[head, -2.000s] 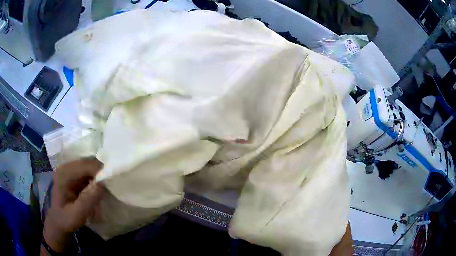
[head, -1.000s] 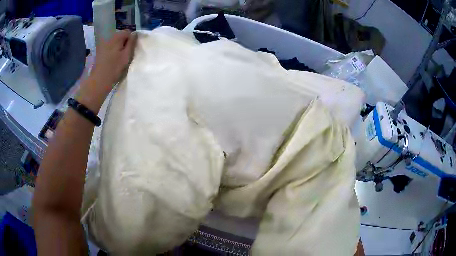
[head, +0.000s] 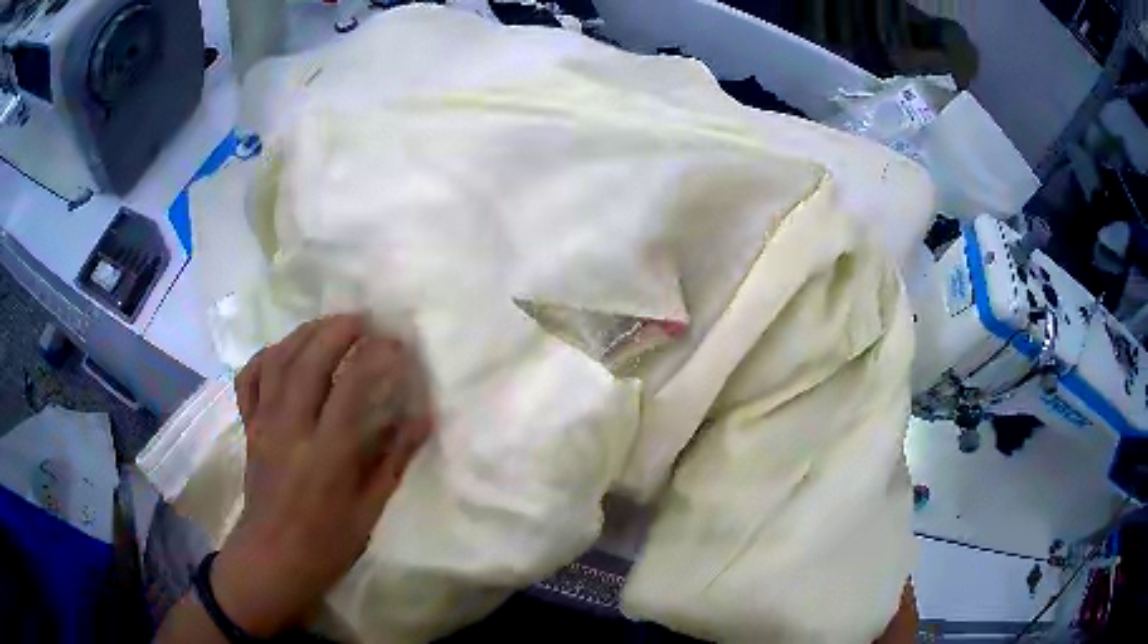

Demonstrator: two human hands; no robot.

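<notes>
A large cream garment (head: 529,189) lies in loose folds over the machine table and hangs over its front edge. My left hand (head: 334,409) is on the garment at the lower left, fingers bent; it is blurred, and whether it grips the cloth is unclear. Near the middle a gap between folds shows an inner edge with a small reddish spot. My right hand is not visible; only a bit of skin of the right arm shows at the bottom edge, right of the cloth.
A white sewing machine (head: 1007,315) with a blue stripe stands at the right. Another machine's grey end (head: 132,94) is at the upper left. A white trough (head: 768,57) with dark cloth and a clear plastic bag (head: 900,111) are behind the garment. A ruler strip (head: 582,581) runs along the front edge.
My left hand has come down from the garment's far left corner to its lower left part. The cloth's left side now lies lower and flatter, and the gap near the middle shows again.
</notes>
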